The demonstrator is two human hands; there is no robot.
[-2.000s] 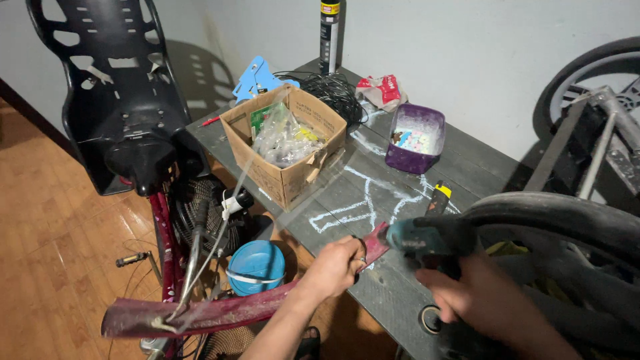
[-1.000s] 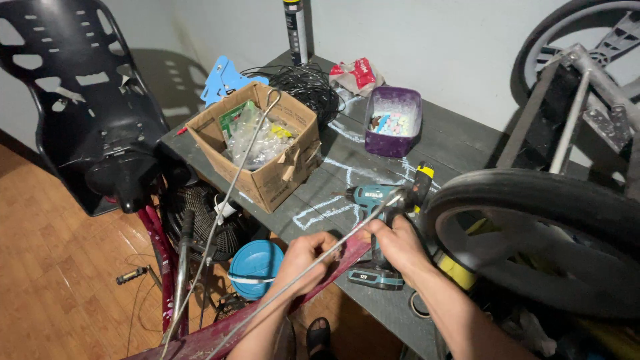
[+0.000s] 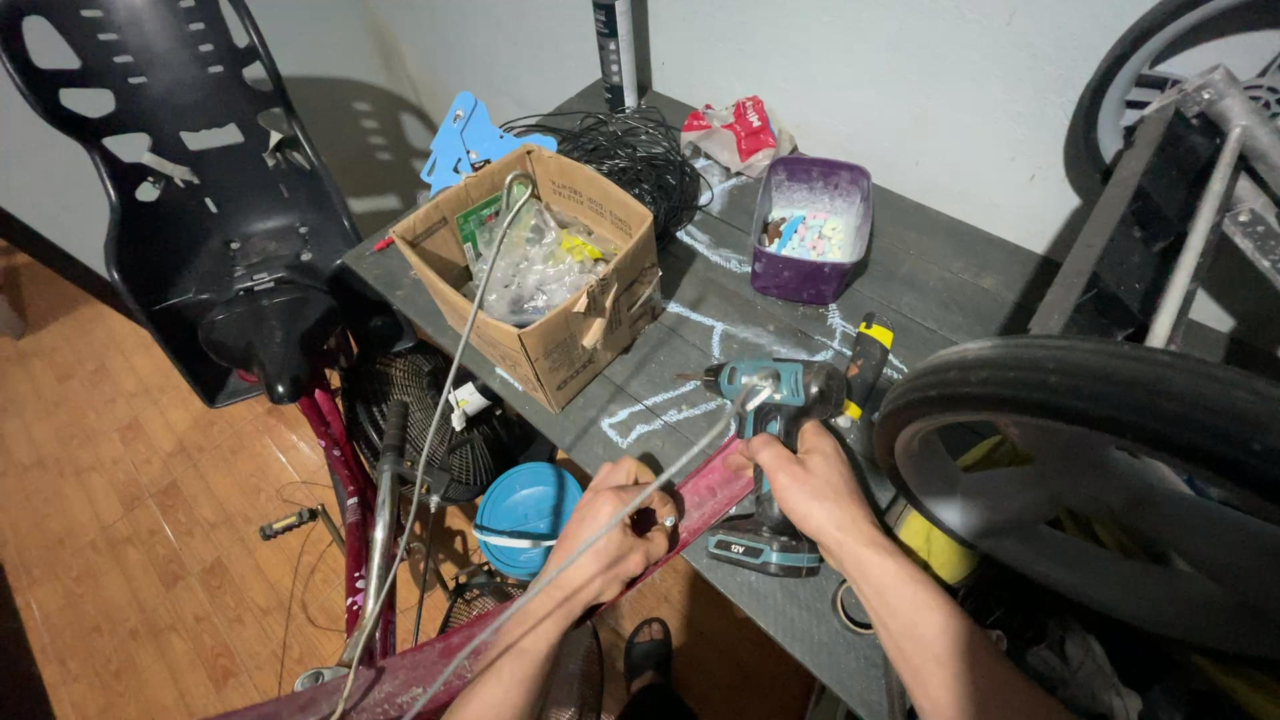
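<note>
A long dusty dark-red strip runs from the lower left up to the grey wooden table. My left hand is closed around its edge near the middle. My right hand grips the strip's upper end between thumb and fingers, just beside a teal and black cordless drill. The drill lies on the table with its battery toward me; whether my right hand also touches its handle I cannot tell. A bent grey metal rod or cable loops in front of both hands, its ends reaching the lower left.
On the table stand a cardboard box of plastic bags, a purple tub of chalk, a black cable coil and a yellow-black tool handle. A wheel borders the right; a child seat and blue bucket are left.
Two seconds ago my right hand held the drill over the strip's end; now the drill lies on the table and that hand holds the strip. The grey rod has come up in front.
</note>
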